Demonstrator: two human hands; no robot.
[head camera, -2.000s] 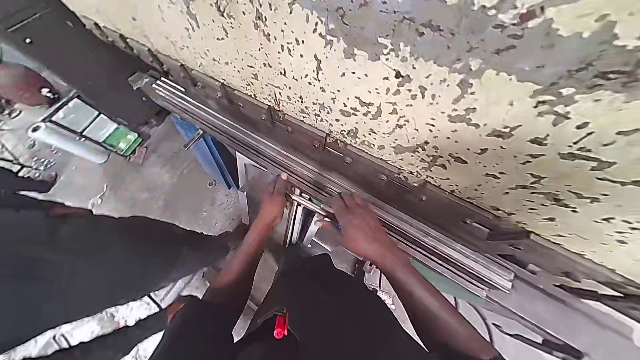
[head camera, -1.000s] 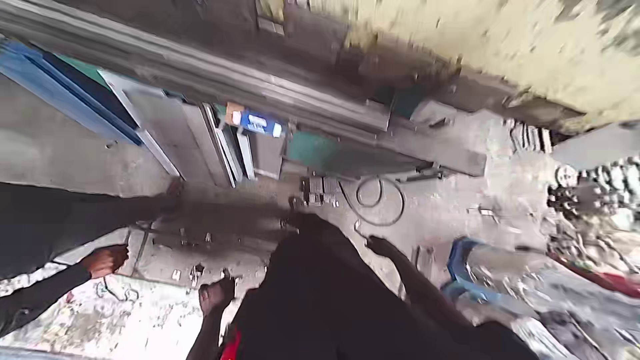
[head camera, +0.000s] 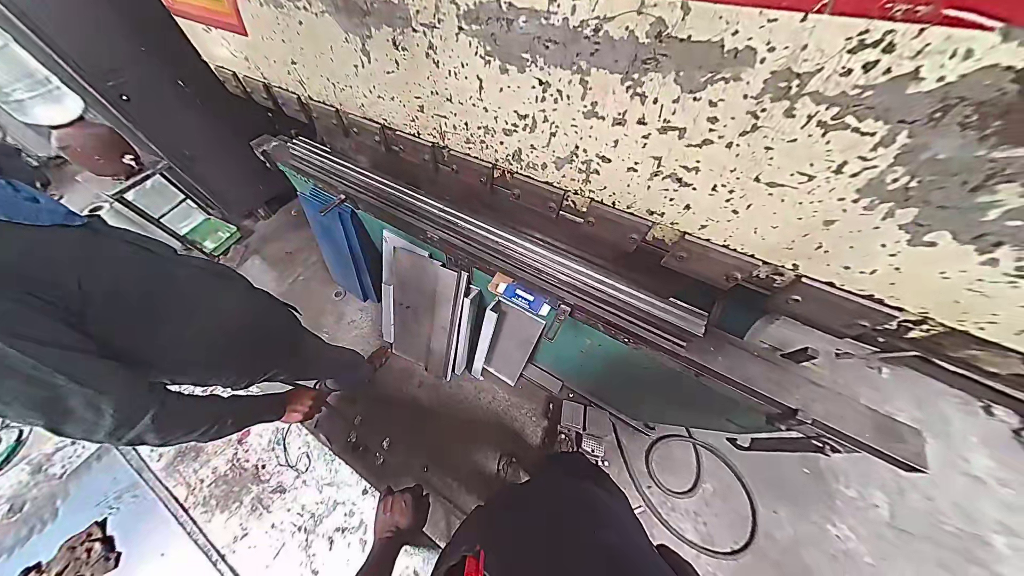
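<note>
My left hand (head camera: 400, 512) is low in the view, over the edge of a paint-spattered work surface (head camera: 264, 472); its fingers look curled, and whether it holds anything is unclear. My right hand is out of view. Beyond it, a long metalworking machine bed (head camera: 720, 364) runs along the wall, with several long steel strips (head camera: 512, 244) lying on it. Bent sheet-metal pieces (head camera: 424, 308) and blue metal pieces (head camera: 336, 248) lean against its green front panel (head camera: 632, 376). A small blue and white box (head camera: 524, 298) sits by the bed, above a grey sheet piece (head camera: 514, 340).
A co-worker in dark clothing (head camera: 160, 336) stands at the left, hands near the work surface. A foot pedal unit (head camera: 584, 428) lies on the floor, with a looped black cable (head camera: 752, 512) at the right. A green tray (head camera: 214, 234) is at the upper left.
Two seconds ago both my hands were at the machine bed. My left hand is now down by the work surface, and my right hand, visible one second ago, is out of view. The view has swung widely.
</note>
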